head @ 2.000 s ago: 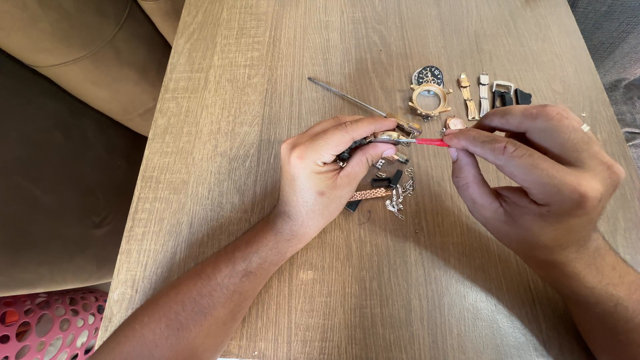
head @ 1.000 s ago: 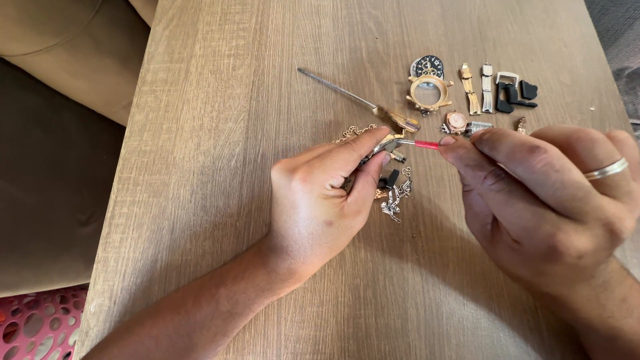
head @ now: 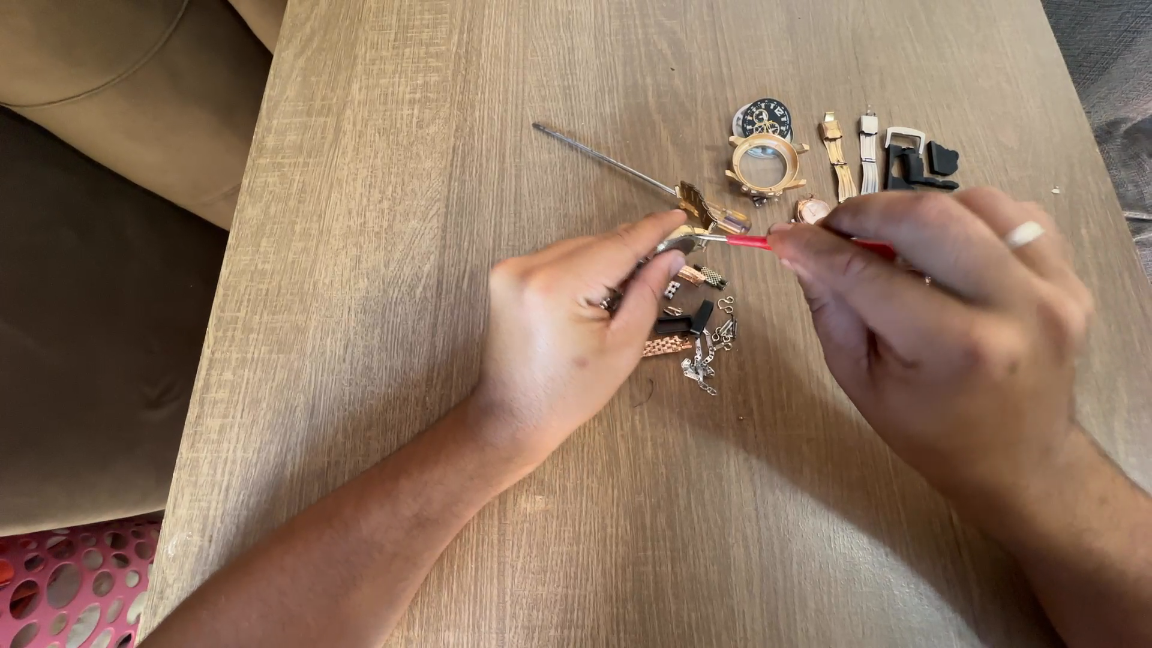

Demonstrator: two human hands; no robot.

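Note:
My left hand (head: pixel 576 315) pinches a small metal watch (head: pixel 681 243) on edge between thumb and fingertips; part of it is hidden in the hand. Above the fingertips shows its gold-coloured bracelet (head: pixel 695 205). My right hand (head: pixel 954 315) grips a thin tool with a red handle (head: pixel 749 241), whose metal tip meets the watch. Just behind lies a screwdriver with a long steel shaft (head: pixel 603 159) and an amber handle. Below my left fingertips are bracelet pieces (head: pixel 666 346), black strap parts (head: pixel 673 325) and a silver chain (head: pixel 700 369).
Farther back lie a black watch dial (head: pixel 767 119), a gold-coloured watch case (head: pixel 740 167), two folding clasps (head: pixel 833 148) (head: pixel 868 153), a silver buckle (head: pixel 905 135) and black strap pieces (head: pixel 942 159). A rose-gold watch (head: pixel 811 211) is partly behind my right hand. A pink perforated basket (head: pixel 72 576) stands beyond the table's left edge.
The gold-coloured bracelet now stands up above my left fingertips. The red-handled tool stays at the watch in all frames. The view has shifted slightly.

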